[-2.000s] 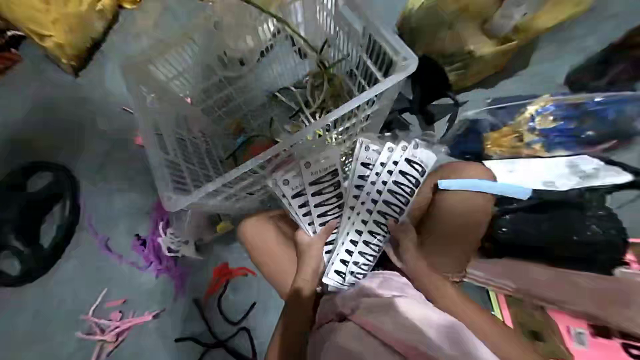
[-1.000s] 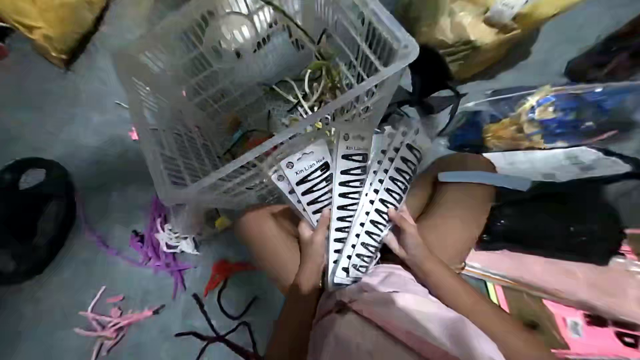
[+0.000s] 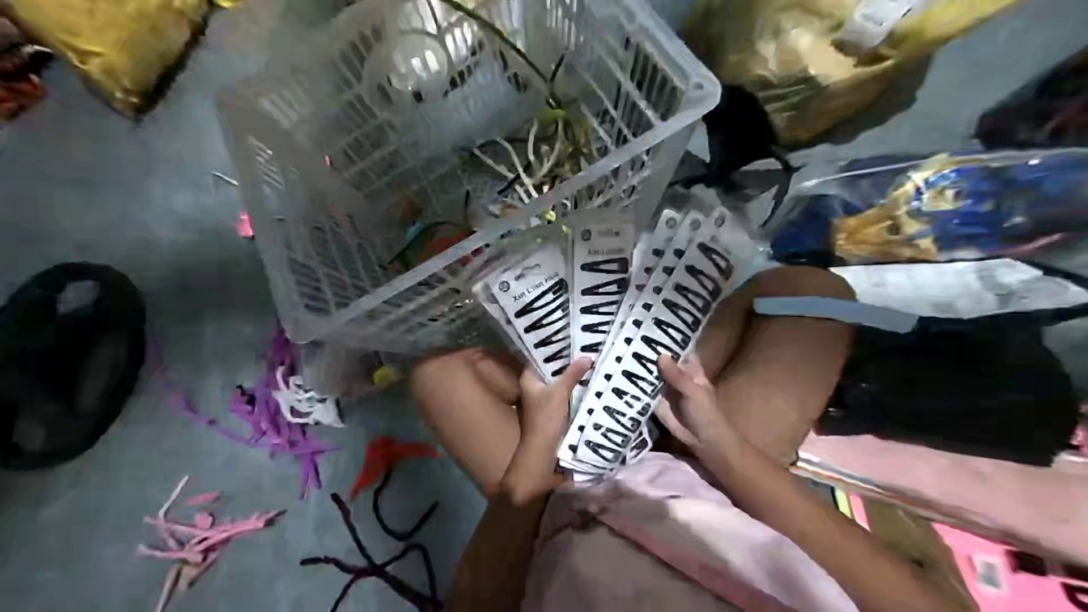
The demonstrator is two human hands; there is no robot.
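Several white cards of black snap hair clips [image 3: 654, 348], in clear sleeves, lie fanned out above my lap. My left hand [image 3: 548, 408] pinches the lower part of the left cards, its thumb on top. On the right side of the fan, my right hand [image 3: 690, 399] grips the edge of the right cards. The upper ends of the cards overlap the near rim of a clear plastic crate [image 3: 501, 234], which holds stringy pale and green pieces [image 3: 544, 157].
Purple strips [image 3: 276, 408], pink strips [image 3: 200, 535] and dark fuzzy stems [image 3: 382, 569] lie on the floor at left, near a round black object [image 3: 72, 365]. Yellow bags [image 3: 110, 42] lie beyond. At right are a blue-and-gold bagged item [image 3: 935, 208] and a black bundle [image 3: 952, 382].
The cards on the left of the fan have spread out from one another, and my hands have shifted slightly along them. Both hands still hold the cards.
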